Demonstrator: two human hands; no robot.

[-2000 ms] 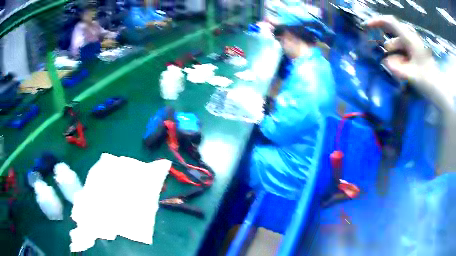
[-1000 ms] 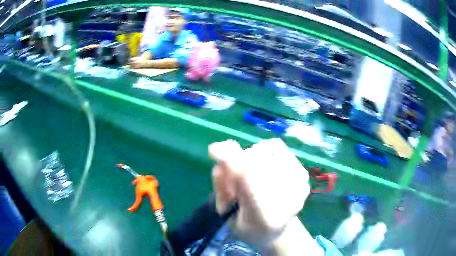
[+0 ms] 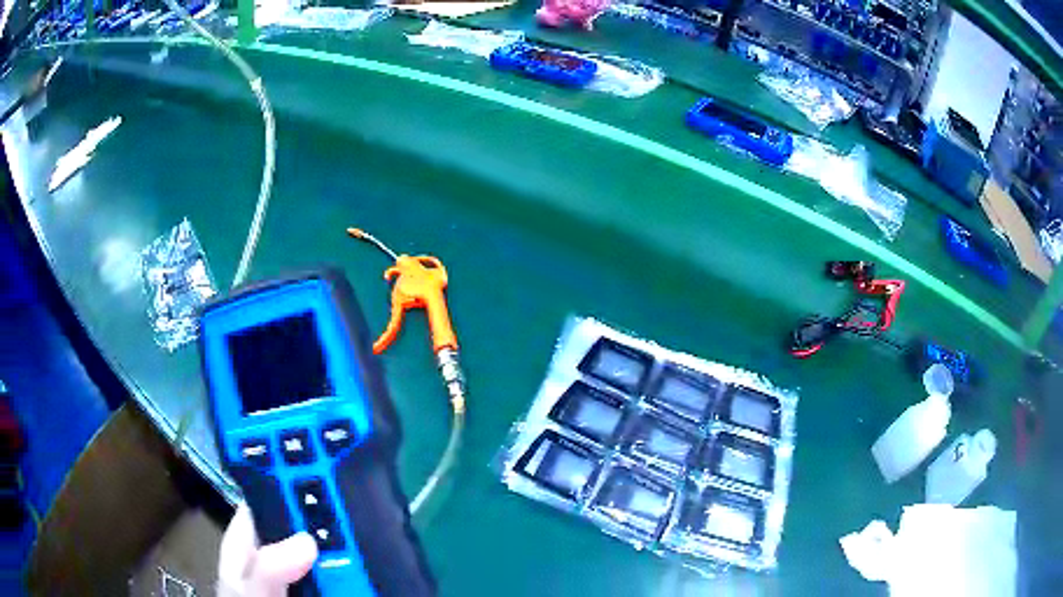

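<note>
My left hand, cut off by the bottom edge, holds a battery tester upright at the lower left, thumb on its lower keys. Its blue face, black rim and dark screen face me. The fingers behind it are hidden. My right hand is not in view. An orange air blow gun lies on the green bench just right of the tester, nozzle towards the upper left. A pale lens tray lies right of the gun, with black-framed panels in rows of three.
Two white bottles and white wipes lie at the lower right. Red and black test leads lie behind them. Blue testers lie beyond the green rail. A pale air hose and crinkled plastic are at left.
The view has turned down to the bench. The blurred hand with a dark object at the centre is gone from there. The tester's face and the lens tray now show.
</note>
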